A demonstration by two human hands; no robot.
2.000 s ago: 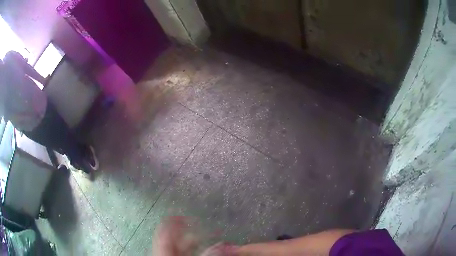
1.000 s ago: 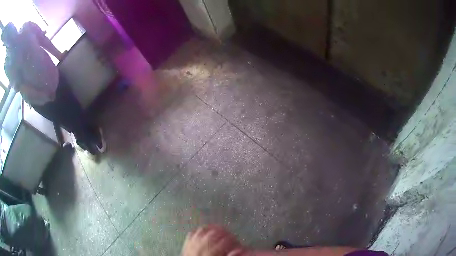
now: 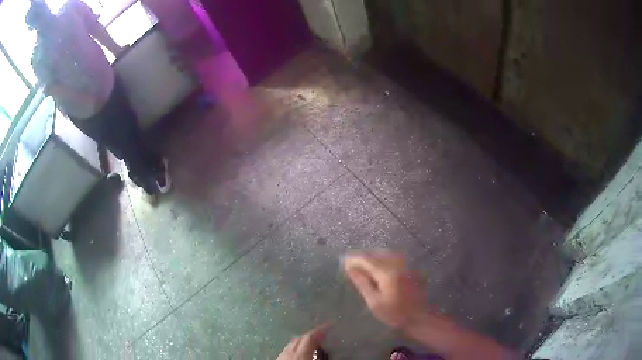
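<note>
My right hand (image 3: 384, 287) is over the speckled floor (image 3: 281, 183) at the lower centre, with its forearm coming in from the lower right. It is blurred and its fingers look curled; no object shows in it. My left hand (image 3: 303, 347) is at the bottom edge, partly cut off, one finger stretched out apart from the others. No object shows in it. The hands are apart. Nothing being worked on is in view.
Dull brown double doors (image 3: 450, 49) stand at the upper right, beside a chipped white wall (image 3: 612, 260). A person (image 3: 84, 91) stands at the left between white-sided bins (image 3: 60, 176). A dark sack (image 3: 35, 281) lies lower left. A magenta cabinet (image 3: 260, 35) is at the top.
My right hand has moved up and right, away from the bottom edge. My left hand now shows separately. The room has shifted right in view; the person still stands by the bins.
</note>
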